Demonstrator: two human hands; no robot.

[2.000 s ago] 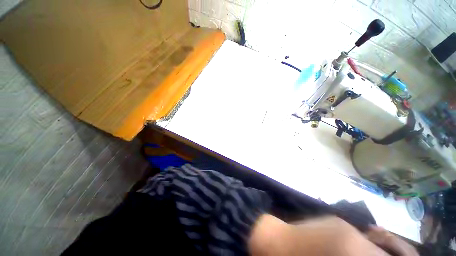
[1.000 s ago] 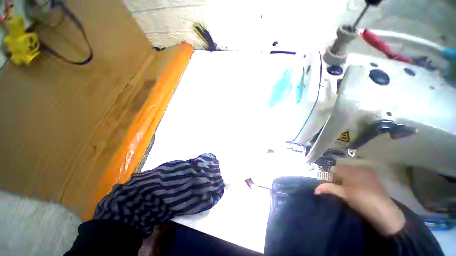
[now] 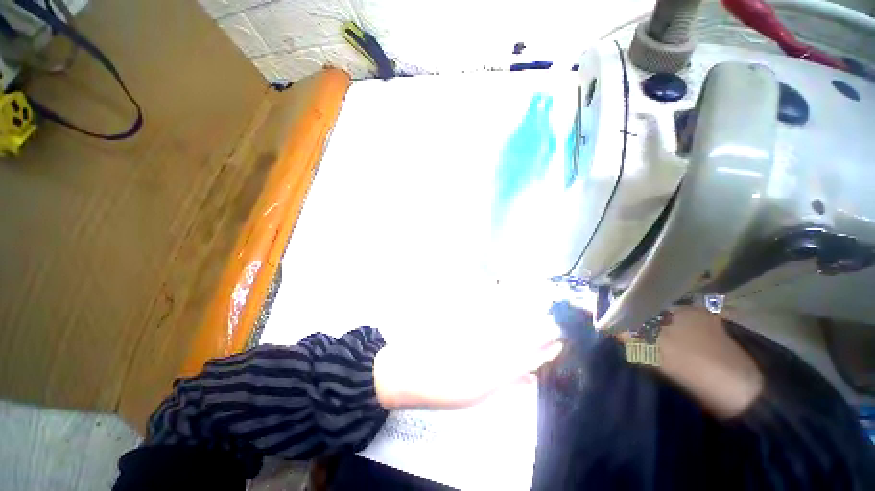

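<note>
The dark garment [image 3: 614, 422] lies over the table's front edge, its upper end under the left end of the white sewing machine head [image 3: 700, 201]. My left hand [image 3: 461, 374], in a striped sleeve, reaches in from the left, overexposed by glare; its fingertips are at the garment's upper left edge, and whether they grip it is unclear. My right hand [image 3: 705, 360] lies on the garment's right side below the machine head, fingers partly hidden behind machine parts. The needle area is mostly hidden by glare and the head.
Cardboard [image 3: 125, 211] with an orange taped edge [image 3: 278, 211] stands left of the white table top [image 3: 403, 182]. A yellow and black tool [image 3: 368, 48] is by the brick wall. A yellow plug [image 3: 14, 123] and cable are far left. A red item [image 3: 777, 31] is behind the machine.
The view has come closer to the machine. My left hand has come into view and moved right to the garment's edge. The garment's upper end has moved up to the needle area, with my right hand beside it.
</note>
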